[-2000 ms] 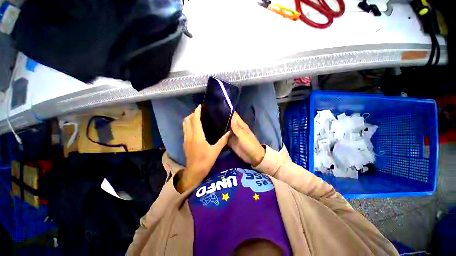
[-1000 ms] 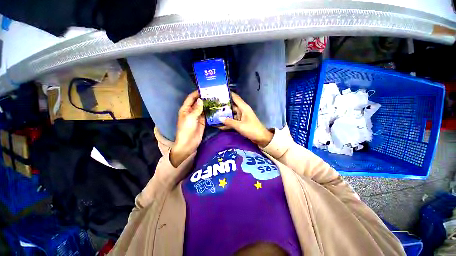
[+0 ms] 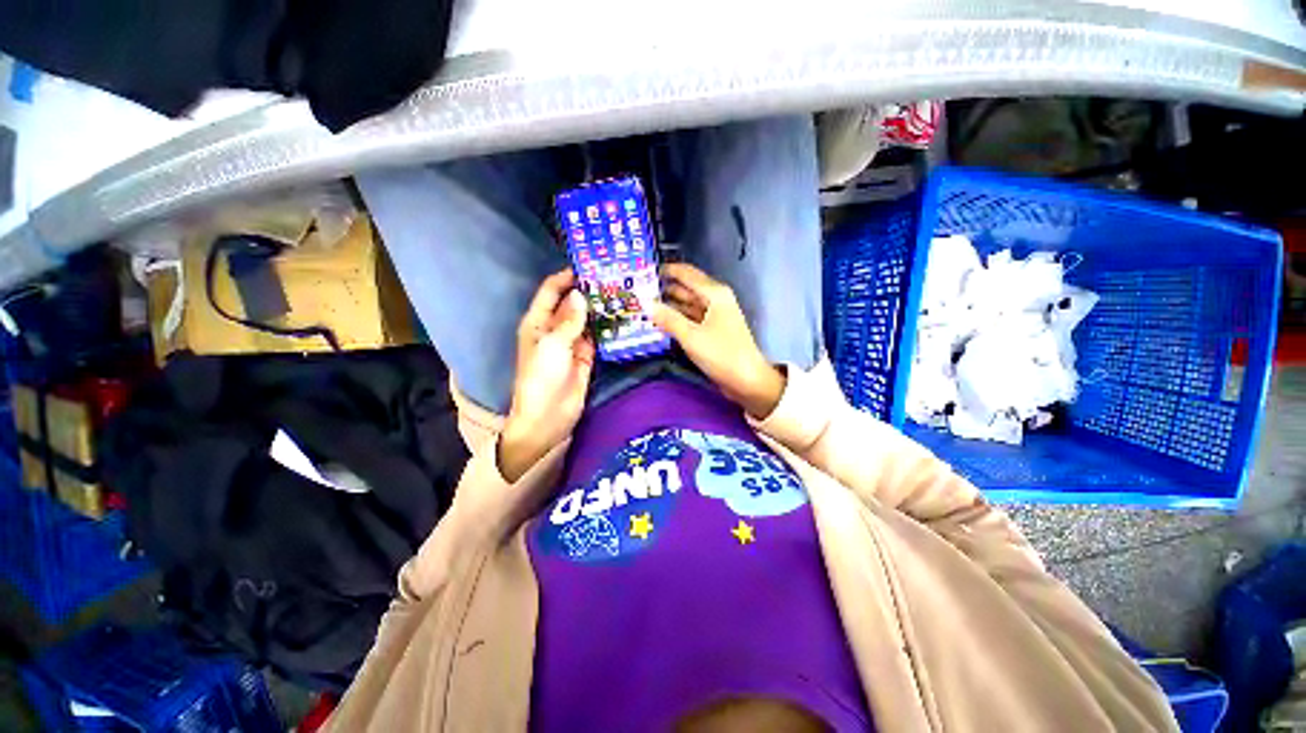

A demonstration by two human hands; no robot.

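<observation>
A smartphone with a lit screen showing rows of small icons is held upright above my lap, below the table's front edge. My left hand grips its lower left side. My right hand is at its lower right side, with the thumb over the lower part of the screen. Dark cloth lies on the table at the upper left, cut off by the picture's top edge.
The white table edge with a measuring strip runs across the top. A blue crate with white scraps stands at right. A cardboard box and a black cloth heap are at left.
The phone screen was dark, then showed a clock picture, and now shows icons. The view has tipped down since the first frame, so the red scissors are out of sight. My right thumb has moved up slightly.
</observation>
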